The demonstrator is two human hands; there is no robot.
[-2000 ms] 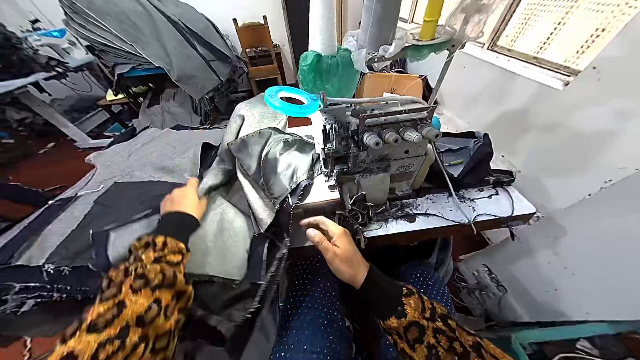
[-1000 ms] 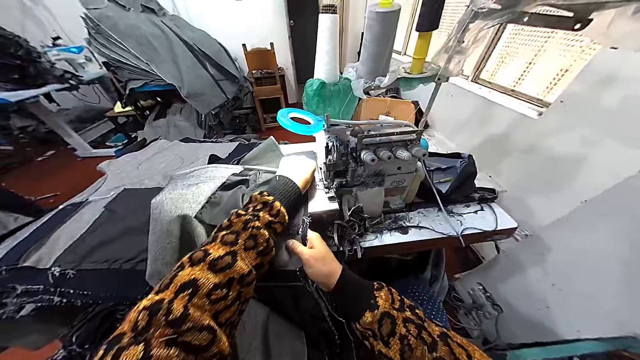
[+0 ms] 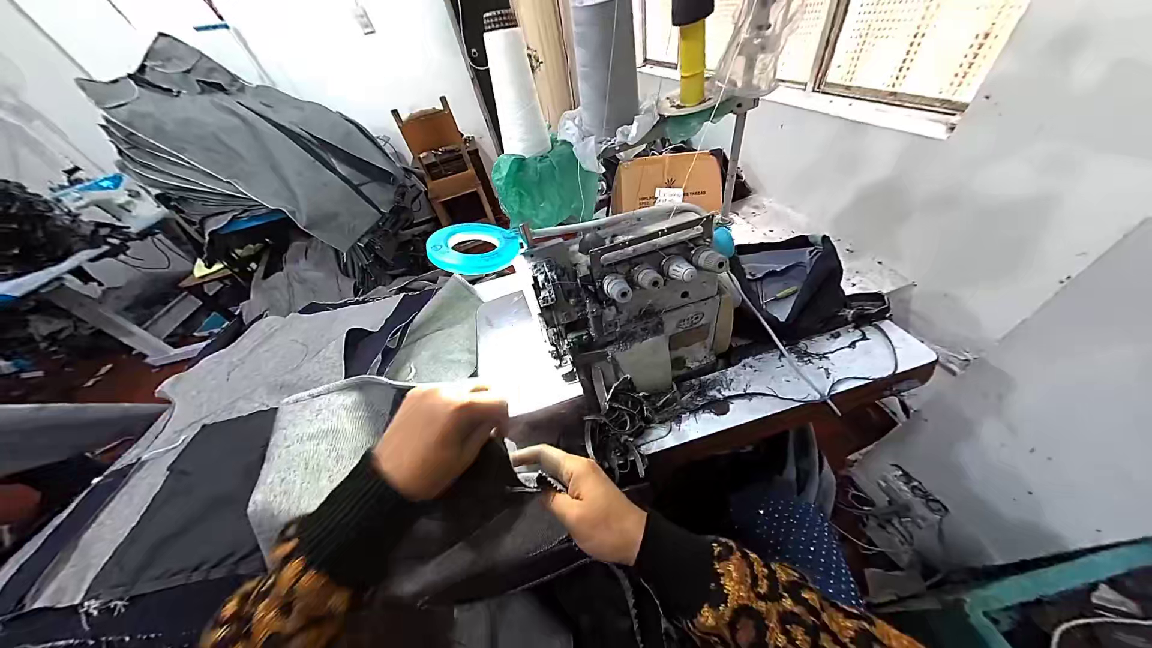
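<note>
My left hand [image 3: 441, 436] grips the dark edge of a fabric piece just in front of the sewing table. Close to its right, my right hand [image 3: 589, 504] pinches an edge of the same dark fabric [image 3: 490, 540] between thumb and fingers. Grey and navy fabric panels [image 3: 315, 450] spread out to the left, some under my left forearm. An overlock sewing machine [image 3: 648, 306], dusted with lint, stands beyond my hands, its white work plate [image 3: 517, 346] at its left. Dark thread scraps [image 3: 630, 414] hang at the table edge.
A blue ring [image 3: 474, 248] is at the machine's upper left. Behind are thread cones [image 3: 516, 90], a green plastic bag [image 3: 544, 184] and a cardboard box [image 3: 666, 183]. Dark fabric [image 3: 787, 283] lies right of the machine. A wooden chair [image 3: 445, 162] and stacked grey cloth [image 3: 243, 135] stand farther back.
My left hand has come back from the machine's work plate toward my right hand. Two seconds ago it lay on the grey fabric at the left, and my right hand was apart from it.
</note>
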